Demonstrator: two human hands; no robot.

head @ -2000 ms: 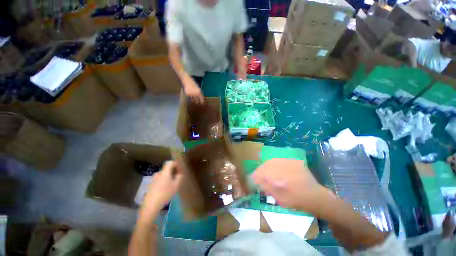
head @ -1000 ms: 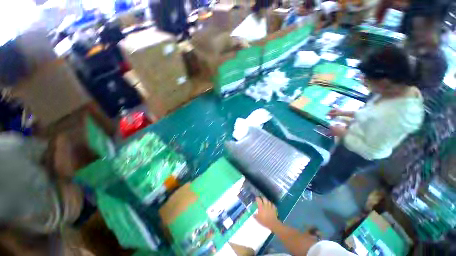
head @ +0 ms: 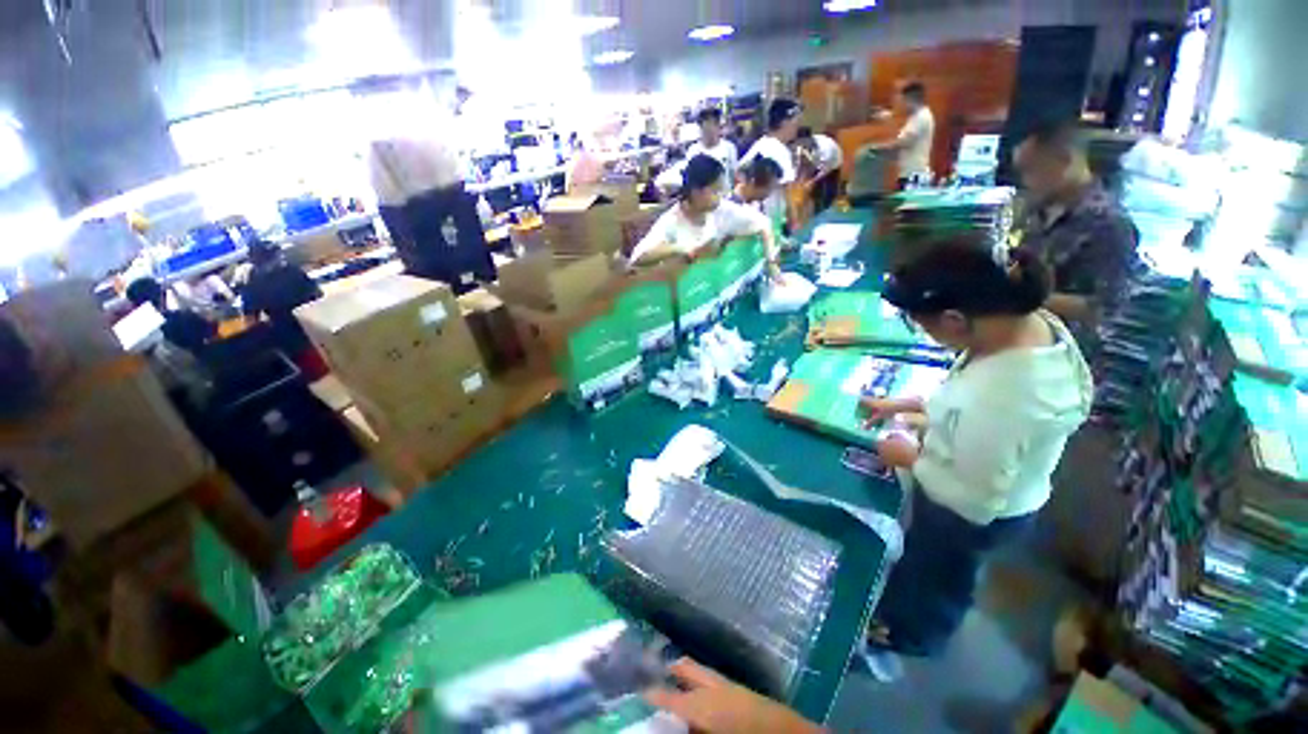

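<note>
A green-and-white printed flat box blank (head: 538, 653), blurred, is at the bottom centre, its near side cut off by the frame. My right hand (head: 724, 700) is at its right edge with the fingers on it; the blur hides how firmly it holds. My left hand is not in view. The ribbed clear-silver air column bags (head: 739, 566) lie stacked on the dark green table (head: 531, 480), just right of the blank. A tray of small green-looking packets (head: 337, 609) is at the lower left, partly beside the blank.
A white curled strip (head: 671, 470) lies behind the bags. Crumpled white material (head: 706, 366) and upright green boxes (head: 620, 344) are along the far side. A red object (head: 337, 523) is behind the tray. A person in a light top (head: 1004, 416) works at the right edge.
The view has swung right and then lifted toward the hall. The open brown-inside box and my left hand have left view. The blank now appears raised and covers part of the tray area.
</note>
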